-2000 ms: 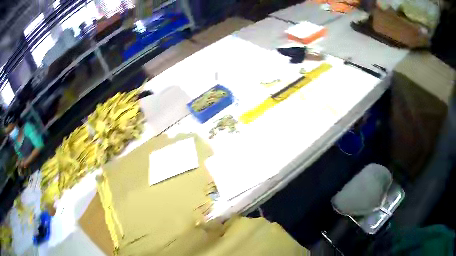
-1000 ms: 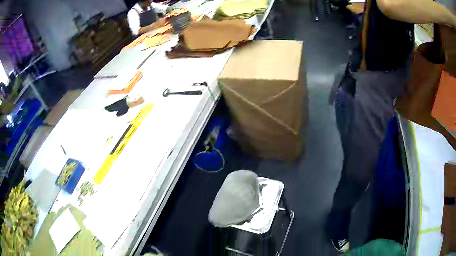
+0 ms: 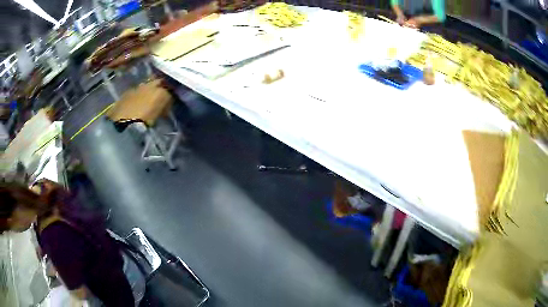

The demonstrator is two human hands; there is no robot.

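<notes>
Neither of my hands is in the picture. A long white worktable (image 3: 336, 129) runs across the view. Beige sheets (image 3: 505, 270) lie at the right edge, with a brown panel (image 3: 484, 165) and yellow strips (image 3: 508, 180) beside them. More yellow strips (image 3: 459, 279) hang at the table's near right corner. A large heap of yellow pieces (image 3: 499, 75) lies at the upper right. A blue bin (image 3: 399, 77) with dark contents stands on the table. The picture is blurred.
A seated person (image 3: 84, 258) is at the lower left by another table. A stool (image 3: 159, 141) bearing brown panels (image 3: 141, 103) stands in the aisle. Another person's hands (image 3: 411, 23) are at the table's far side. Blue bins (image 3: 414, 288) are under the table.
The view has swung to the left, away from the padded stool, the large box and the standing person. The seated person and the stool with brown panels now show.
</notes>
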